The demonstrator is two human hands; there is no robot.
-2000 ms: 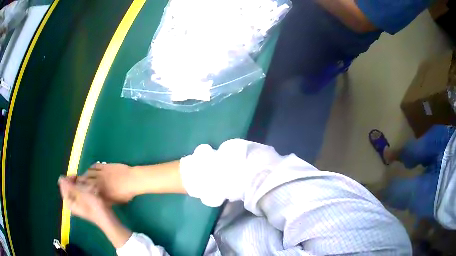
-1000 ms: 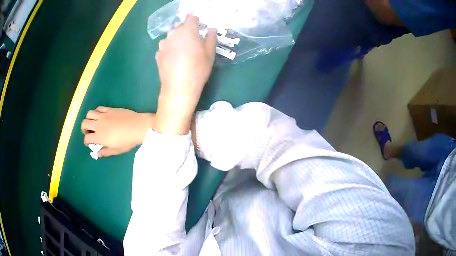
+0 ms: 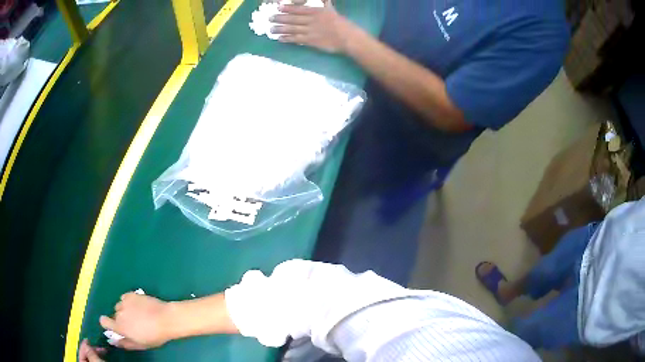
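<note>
My right hand [image 3: 145, 322] is over the green bench [image 3: 212, 265] beside the yellow line at the lower left, its fingers closed on a small white plastic part [image 3: 113, 336]. A bit of white also shows at its knuckles. Of my left hand [image 3: 90, 351] only some fingers show, cut off by the bottom edge just below the right fingertips; what it holds cannot be told. A clear plastic bag [image 3: 258, 131] full of white parts lies on the bench above my right arm, with several parts near its open mouth.
A person in a blue shirt [image 3: 502, 56] stands at the top, a hand on white parts [image 3: 265, 20]. The dark conveyor [image 3: 85, 155] runs along the left, with yellow posts [image 3: 189, 32] at the top. An opened carton [image 3: 566, 194] and another person's sandalled foot [image 3: 491, 277] are at the right.
My left hand has left the bag and moved down to the bottom edge. The bag, bench and right hand appear lower in view. The black tray has gone out of view; the neighbour's hand now shows.
</note>
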